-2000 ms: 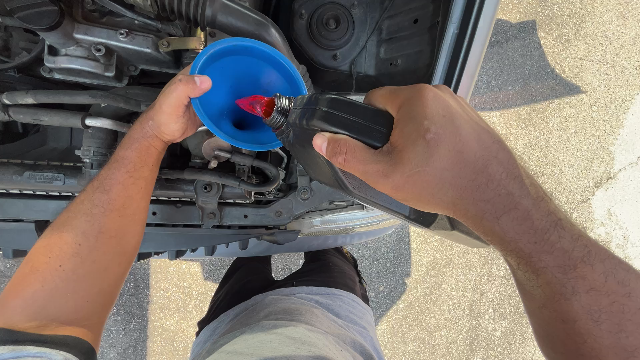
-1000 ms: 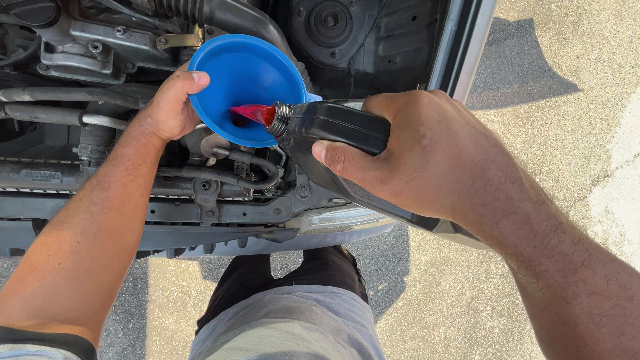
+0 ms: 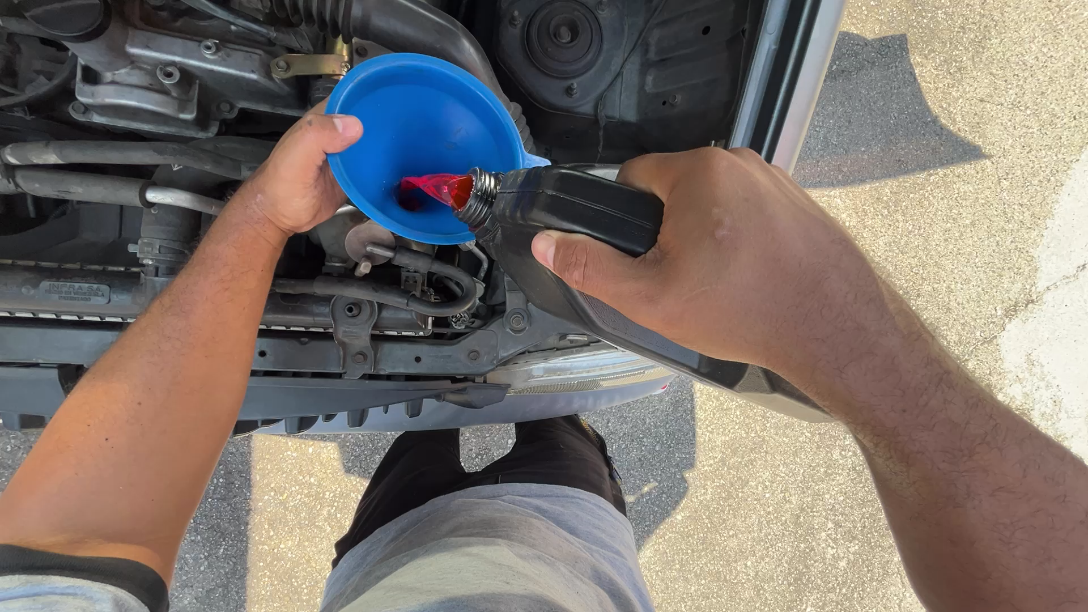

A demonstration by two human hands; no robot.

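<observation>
My left hand (image 3: 302,174) grips the left rim of a blue plastic funnel (image 3: 459,119), thumb over the edge and fingers hidden behind it. The funnel's spout is out of sight below. My right hand (image 3: 722,246) holds a black plastic fluid bottle (image 3: 578,208) by its handle. The bottle is tilted, its threaded neck over the funnel's lower right rim. Red fluid (image 3: 433,187) streams from the neck into the middle of the funnel.
An open engine bay surrounds the funnel, with a black oil filler cap (image 3: 68,17), hoses (image 3: 93,183), the radiator's top (image 3: 119,289) and a strut mount (image 3: 563,34). A headlight (image 3: 578,371) and the fender edge (image 3: 786,85) border it. Pavement (image 3: 935,255) lies beyond.
Red fluid has kept flowing from the bottle into the funnel. Both hands hold nearly the same places; the stream's shape has varied a little.
</observation>
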